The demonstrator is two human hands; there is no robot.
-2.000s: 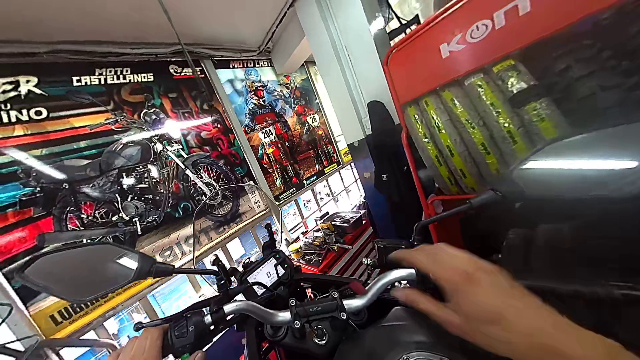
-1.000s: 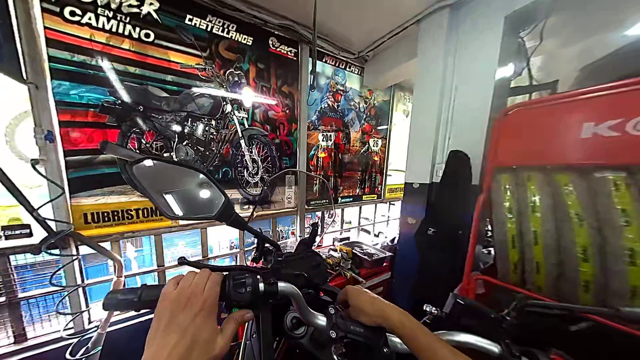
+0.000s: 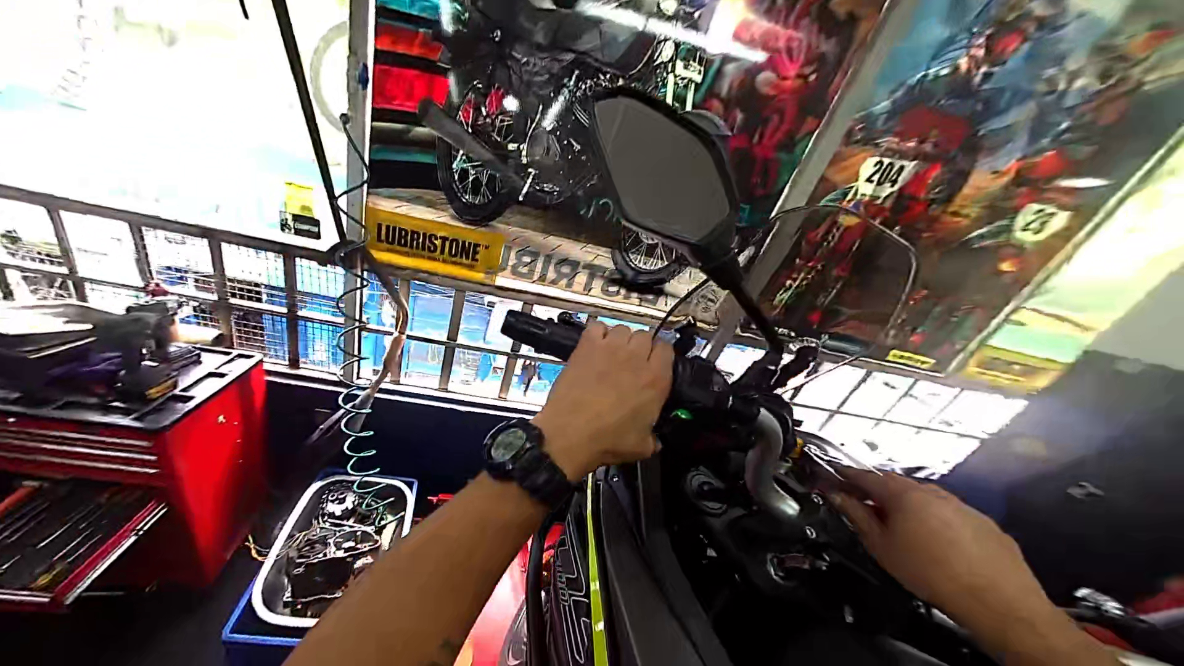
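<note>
My left hand (image 3: 615,393), with a black watch (image 3: 525,458) on its wrist, is closed around the motorcycle's left handlebar grip (image 3: 546,333), beside the black switch housing (image 3: 694,393). My right hand (image 3: 888,509) reaches over the middle of the silver handlebar (image 3: 770,467), by the front of the cockpit. Its fingertips are hidden behind the bar and clamp, so what they touch cannot be told. The left mirror (image 3: 661,171) stands above the bar. The tank with a yellow-green stripe (image 3: 594,573) lies below.
On the left stands a red tool cabinet (image 3: 213,462) with an open drawer of tools (image 3: 69,546). A white-rimmed tub (image 3: 268,592) of metal engine parts sits on a blue base. A coiled hose (image 3: 351,370) hangs beside it. Behind the motorcycle are a barred window (image 3: 453,319) and large posters.
The view has swung left and down, bringing in the cabinet and tub. Two seconds ago my right hand was near the right side of the handlebar; now it is at the middle, in front.
</note>
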